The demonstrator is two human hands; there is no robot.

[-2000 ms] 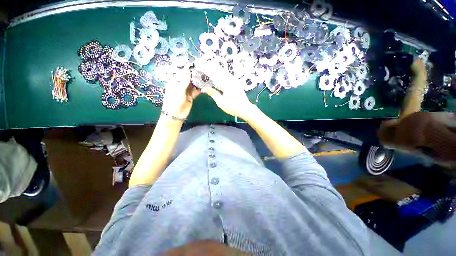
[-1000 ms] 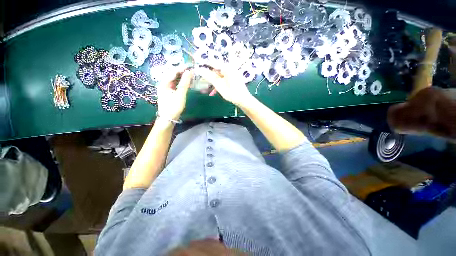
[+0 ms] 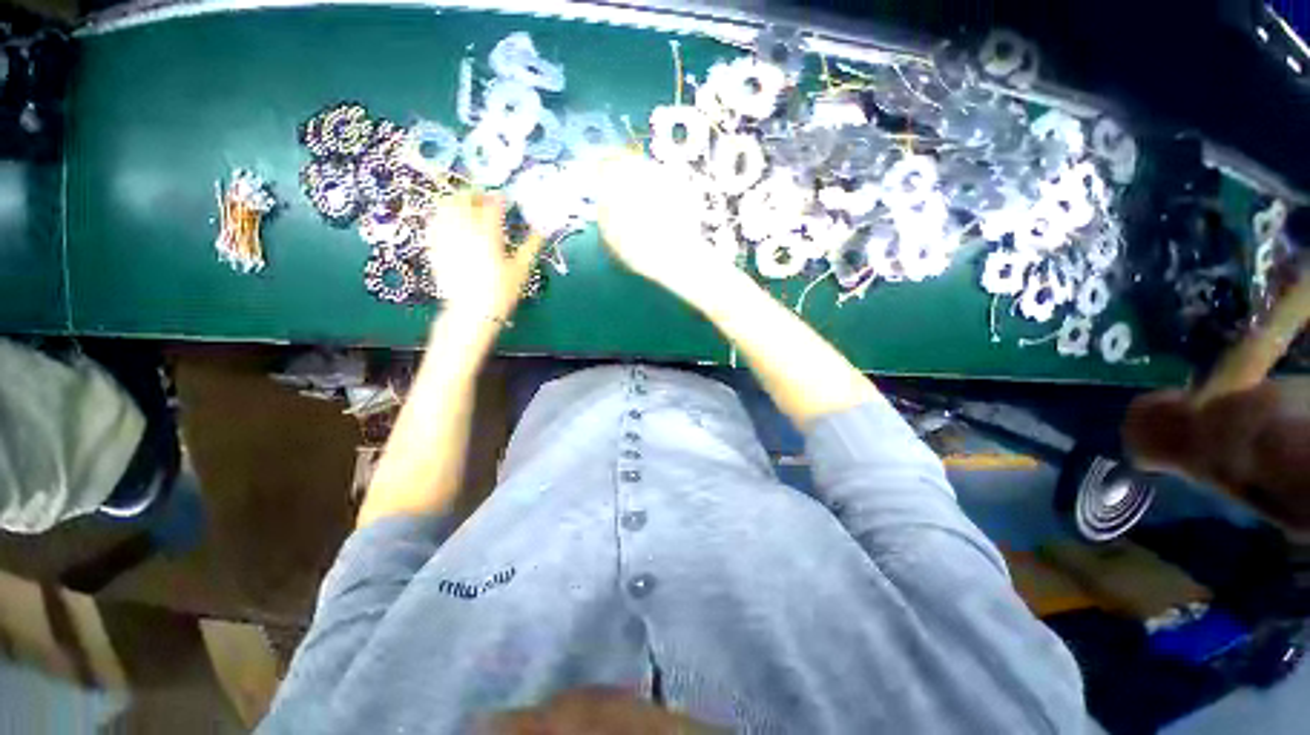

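My left hand (image 3: pixel 477 256) is over the right part of the cluster of dark wired rings (image 3: pixel 339 184); its fingers are blurred and I cannot tell if they grip one. My right hand (image 3: pixel 649 216) is bright and washed out, at the left edge of the big pile of white ring assemblies (image 3: pixel 776 201). Beside its fingertips, between the hands, is an overexposed whitish shape (image 3: pixel 543 195) with thin leads below; I cannot tell if it is held. Translucent clear rings (image 3: pixel 514 109) lie beyond the hands.
A small orange-and-white lead bundle (image 3: pixel 243 221) lies at the left of the green bench (image 3: pixel 144 158). A pale rail runs along the far edge. Another person's arm (image 3: pixel 1253 352) is at the right, a person's leg (image 3: pixel 65 438) at the left.
My hands were close together around a small part; now they are apart, the left one over the dark rings and the right one farther forward. The whole view has shifted, moving the bench items rightward.
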